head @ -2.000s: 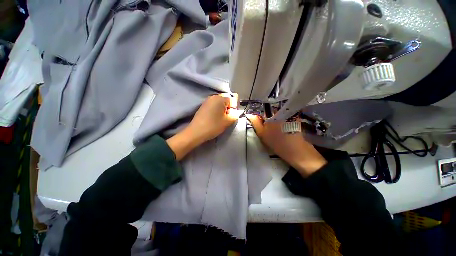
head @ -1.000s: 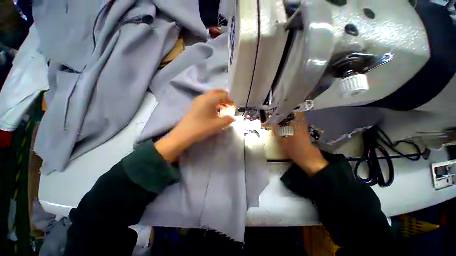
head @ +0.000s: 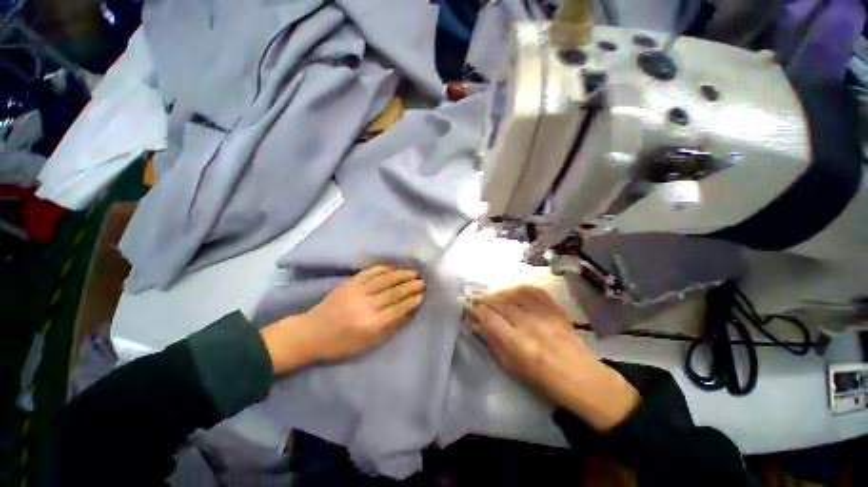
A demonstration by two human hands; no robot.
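Observation:
A light grey garment panel [head: 381, 385] lies on the white table left of and in front of the sewing machine head [head: 590, 143], its frayed lower edge over the table's front. My left hand [head: 357, 314] lies flat on the panel, fingers together and pointing right. My right hand [head: 533, 342] is on the panel's right part, below the needle area, fingertips bent down at the cloth; whether they pinch it is unclear. The presser foot area [head: 533, 245] is brightly lit and blurred, with the cloth to its left.
A heap of grey panels [head: 257, 143] lies at the far left. A grey scrap [head: 657, 276] with a whitish edge is right of the needle. Black-handled scissors [head: 723, 352] lie further right, near a small switch box [head: 846, 387]. White cloth [head: 109, 133] is at the upper left.
Both hands have moved away from the needle towards the front. The panel has shifted left, out from under the foot, and turned. My left hand has flattened. The view has tilted, showing more behind the machine.

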